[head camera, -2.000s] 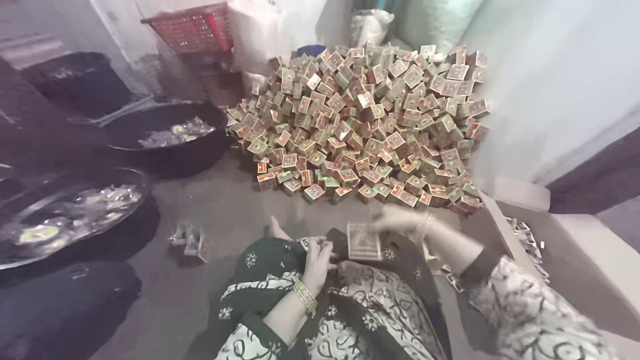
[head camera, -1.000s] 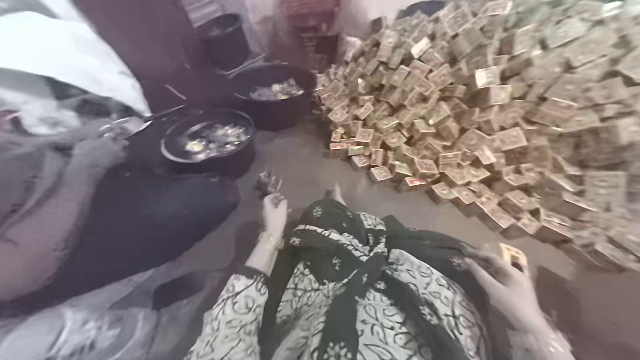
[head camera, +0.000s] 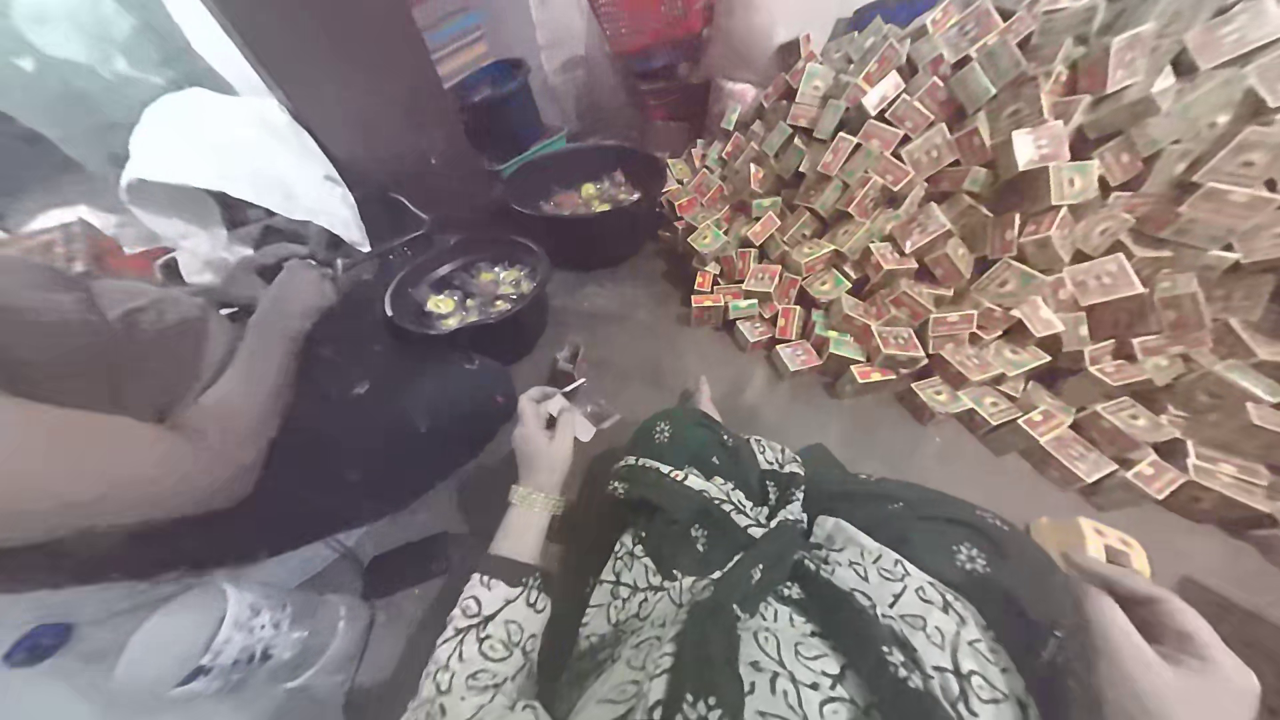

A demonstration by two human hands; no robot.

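My left hand (head camera: 545, 430), with bangles at the wrist, pinches a small pale piece (head camera: 584, 424) beside clear plastic packets (head camera: 600, 412) near the floor. A small printed box (head camera: 569, 362) stands just beyond its fingers. At the lower right, my right hand (head camera: 1150, 640) has its fingers against a yellow piece with cut-out openings (head camera: 1100, 543); its grip is partly hidden. A large heap of small printed cardboard boxes (head camera: 900, 250) fills the upper right.
Two black tubs, the nearer (head camera: 510, 335) and the farther (head camera: 600, 240), hold small wrapped items. At left sits another person (head camera: 200, 420) with hands together. A clear plastic bottle (head camera: 250, 640) lies at lower left. Behind are a dark blue bucket (head camera: 500, 105) and a red basket (head camera: 655, 25).
The view has swung left since two seconds ago. My left hand has moved from my lap out to the packets on the floor, and now holds a pale piece.
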